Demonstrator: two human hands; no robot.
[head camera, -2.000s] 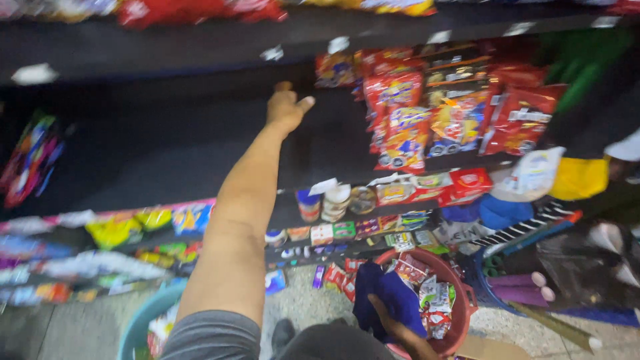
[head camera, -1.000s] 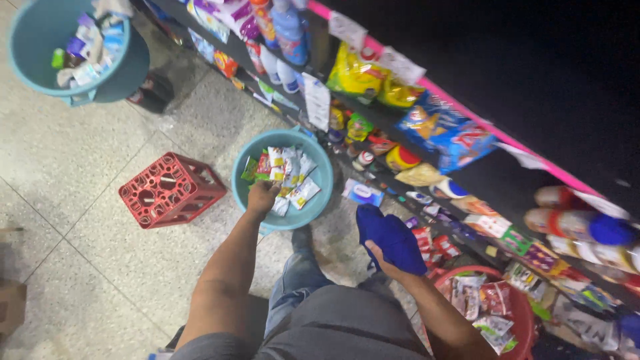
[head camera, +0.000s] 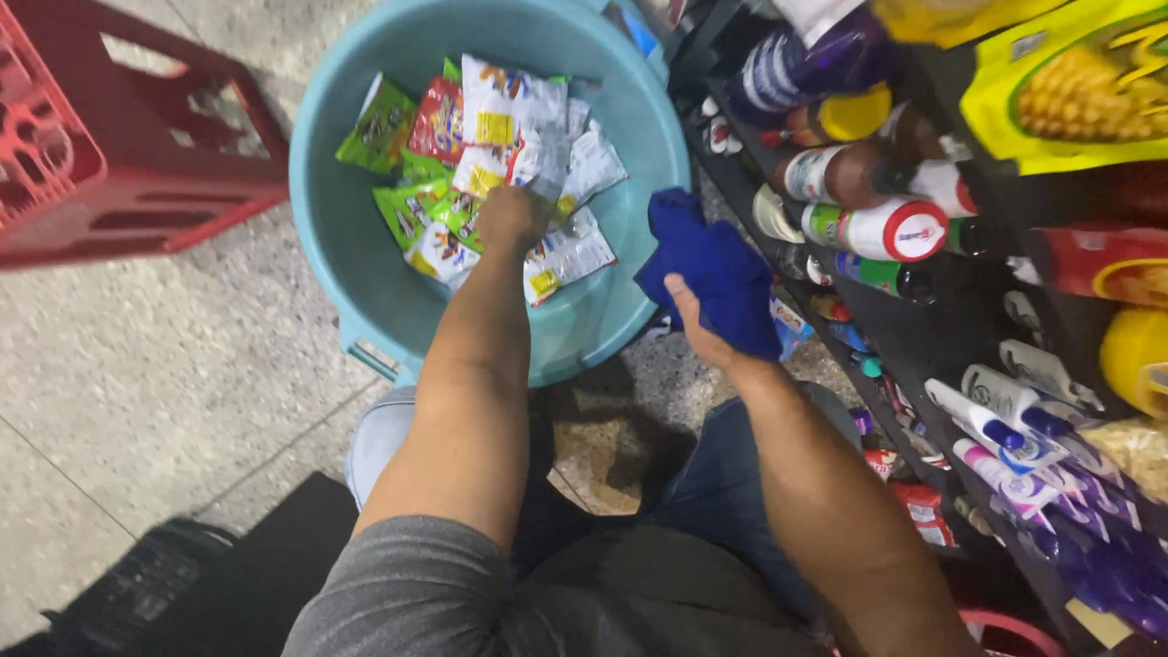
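My left hand (head camera: 514, 217) reaches down into a round light-blue plastic tub (head camera: 321, 173), its fingers at a white snack packet (head camera: 547, 160); whether they grip it is hard to tell. Around it in the tub lie green snack packets (head camera: 376, 123), a red packet (head camera: 439, 119) and another white packet (head camera: 570, 257). A bunched dark-blue cloth (head camera: 716, 265) is in my right hand (head camera: 698, 319), the thumb on top, beside the tub's right rim.
A red plastic crate (head camera: 173, 137) stands left of the tub. Along the right run dark shelves with bottles (head camera: 881, 230), a yellow corn-pictured bag (head camera: 1086, 87) and white tubes (head camera: 981, 415). A black object (head camera: 246, 566) lies at lower left. Part of a pink-red rim (head camera: 1013, 630) shows at lower right.
My left hand was at an upper shelf, then moved down into the blue tub, where it remains. The blue cloth has stayed in my right hand. The view has swung down to the floor and closer to the tub.
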